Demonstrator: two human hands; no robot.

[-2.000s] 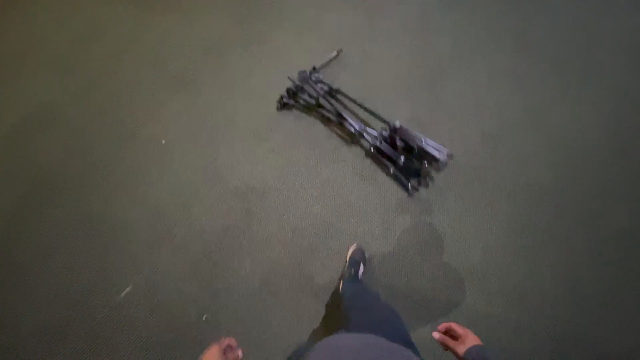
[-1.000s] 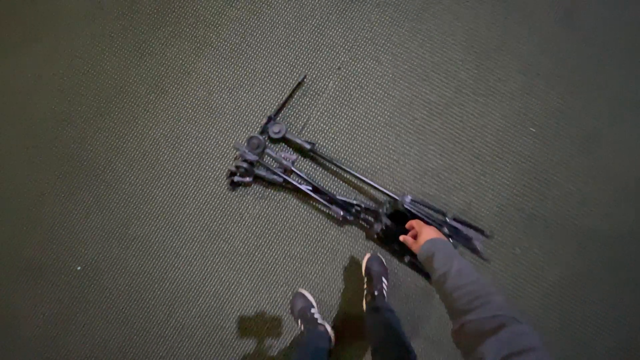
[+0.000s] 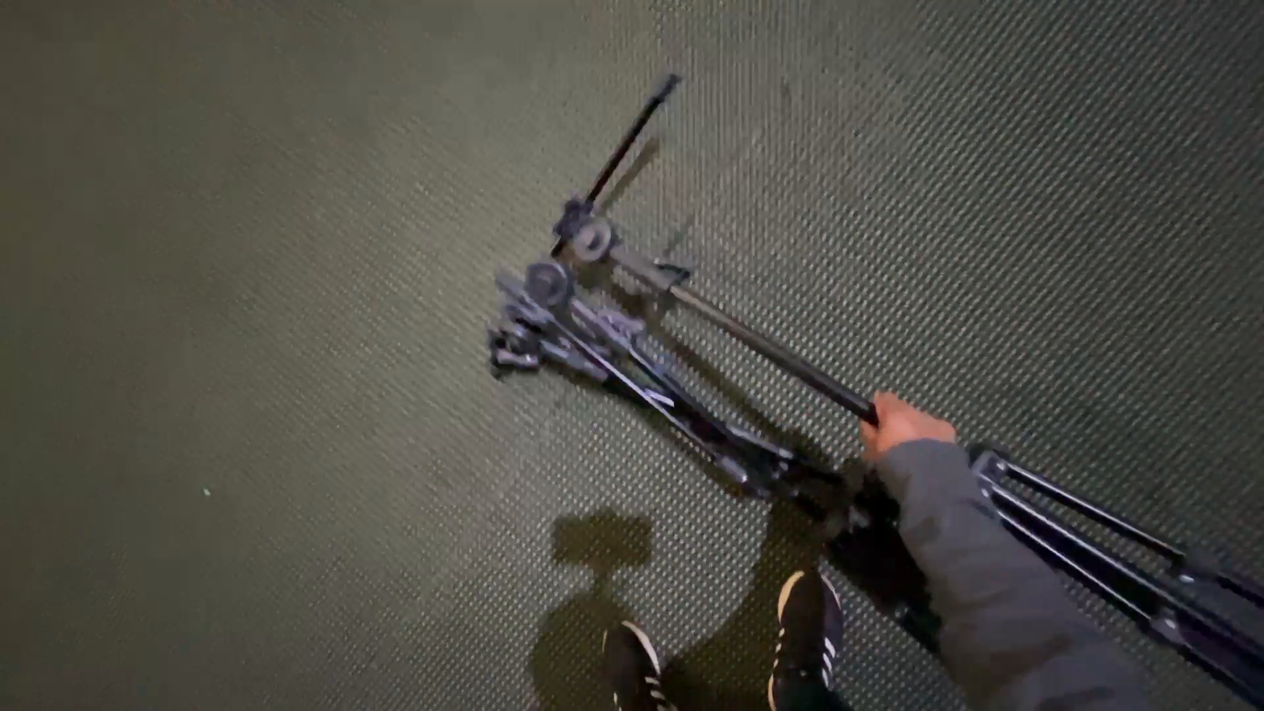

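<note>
My right hand (image 3: 907, 425), in a dark grey sleeve, is closed around the black pole of a folded metal stand (image 3: 760, 341). That pole has a round clamp at its upper left end, where a thin boom arm (image 3: 632, 138) angles up. Beside it lies a second bundle of folded stand legs (image 3: 652, 390) with a round knuckle, reaching down toward my feet. More black leg tubes (image 3: 1096, 553) stretch to the lower right, past my sleeve. My left hand is out of the frame.
Textured dark green-grey matting (image 3: 296, 444) covers the ground. My two dark shoes with white stripes (image 3: 805, 632) stand just below the stands, and shadows fall beside them. A tiny pale speck lies at the left.
My right hand has gone from hovering over the bundle to gripping a pole. That pole has come apart from the other stand parts somewhat. Both hands were at the bottom edge two seconds ago.
</note>
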